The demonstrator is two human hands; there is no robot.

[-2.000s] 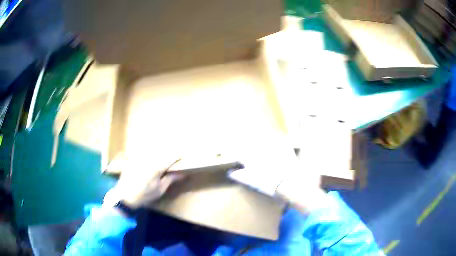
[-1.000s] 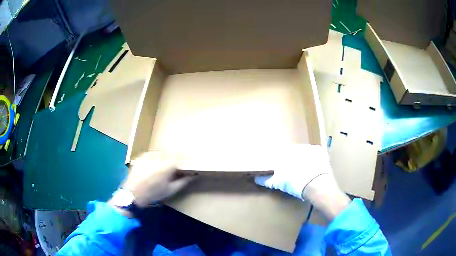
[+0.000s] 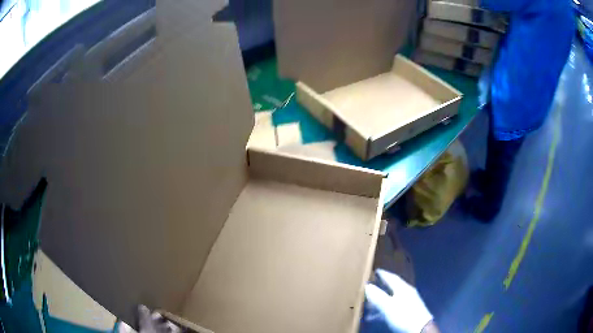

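Observation:
A brown cardboard box tray (image 3: 286, 253) lies in front of me, turned at an angle, with walls raised around it. Its large lid panel (image 3: 143, 156) stands up on the left. My left hand (image 3: 156, 322), cut off by the bottom edge, is at the tray's near left corner; its fingertips touch the near side wall. My right hand (image 3: 396, 302), in a white glove, is at the outer side of the right wall, fingers spread. Whether it touches the wall is hard to tell.
A second open box (image 3: 390, 107) stands on the green bench (image 3: 260, 81). Flat blanks (image 3: 68, 293) lie under the box. Stacked boxes (image 3: 455, 39) are at the back right. A person in blue (image 3: 527, 71) stands beside a yellow bag (image 3: 439, 188).
The tray has turned, its lid now on my left and its front wall on the right. My hands have left the front wall's middle and moved apart. The view has swung right, showing a person.

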